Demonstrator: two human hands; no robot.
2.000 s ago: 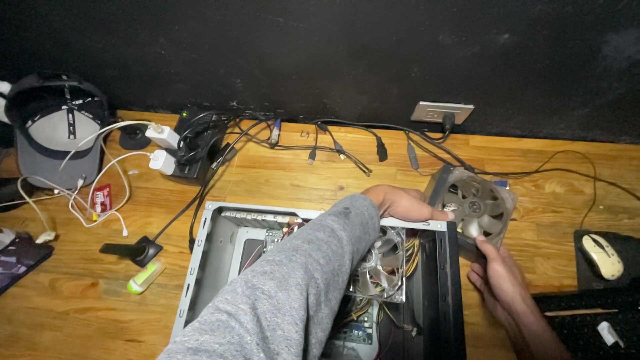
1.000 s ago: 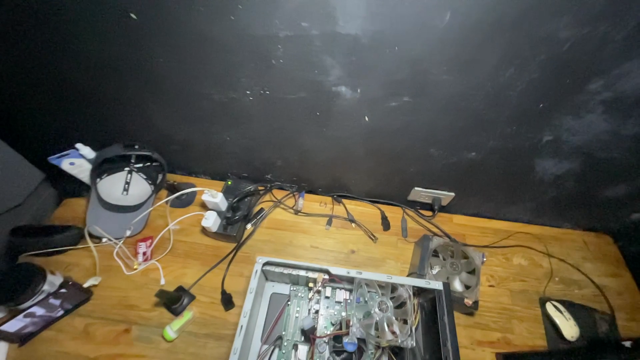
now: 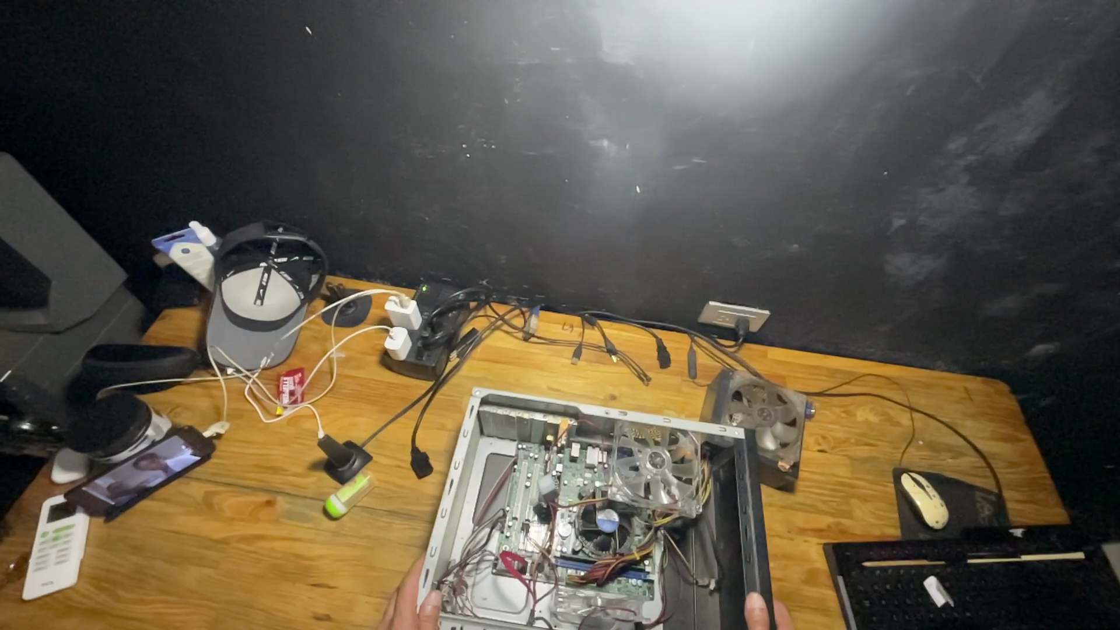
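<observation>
An opened desktop computer case (image 3: pixel 453 499) lies on the wooden table at the bottom centre, its inside facing up. My left hand (image 3: pixel 411 604) grips the case's left side wall near the lower edge, thumb on the rim. On the opposite side my right hand (image 3: pixel 767 612) holds the dark right wall the same way. Inside are a green motherboard (image 3: pixel 573 472), a clear case fan (image 3: pixel 656 468), a round processor cooler (image 3: pixel 605 529) and bundles of loose wires (image 3: pixel 612 569). Behind the case's right back corner stands a dark cooling unit with a fan (image 3: pixel 766 420).
A keyboard (image 3: pixel 971 582) and a mouse (image 3: pixel 925 500) lie at right. Along the back run black cables (image 3: pixel 612 346) from a power unit (image 3: pixel 420 354) and a wall socket (image 3: pixel 733 315). At left are a cap (image 3: pixel 254 337), a phone (image 3: pixel 144 472), a white remote (image 3: pixel 56 547) and a green-and-white lighter-like object (image 3: pixel 348 495).
Two seconds ago both hands were at the cooling unit with the fan; now they hold the two sides of the case. The view has tilted up.
</observation>
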